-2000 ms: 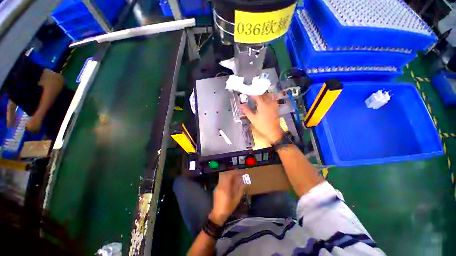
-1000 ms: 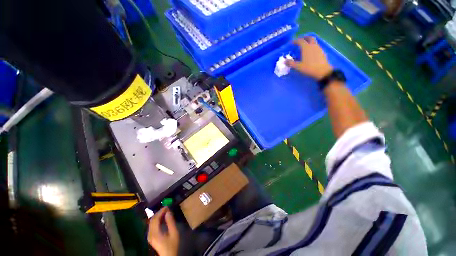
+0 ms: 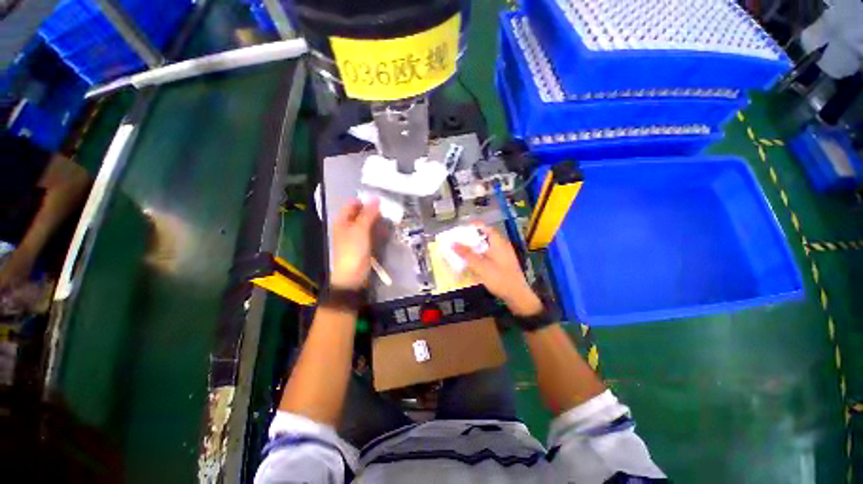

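Note:
My right hand [image 3: 487, 260] holds a white plastic workpiece [image 3: 464, 246] over the pale yellow pad [image 3: 449, 278], right of the fixture [image 3: 417, 248]. My left hand [image 3: 356, 241] is over the left of the machine bed [image 3: 338, 176]; something white shows at its fingertips, blurred, and I cannot tell if it is held. White lumpy wrapping [image 3: 405, 178] surrounds the foot of the grey metal ram [image 3: 403, 130]. A small white part [image 3: 421, 351] lies on the cardboard flap [image 3: 439, 355] at the front. A white stick-like piece [image 3: 380, 271] lies beside my left hand.
Yellow-black posts [image 3: 555, 207] stand on both sides of the bed. A large blue tray [image 3: 677, 304] is at the right, with stacked parts trays [image 3: 620, 120] behind it. A green conveyor [image 3: 180, 255] runs at the left. Another person's arm [image 3: 47, 217] shows at the far left.
The view has swung back to the machine. My right hand has come from the blue tray with the white workpiece, which no longer lies there. My left hand has moved up from the front edge over the bed.

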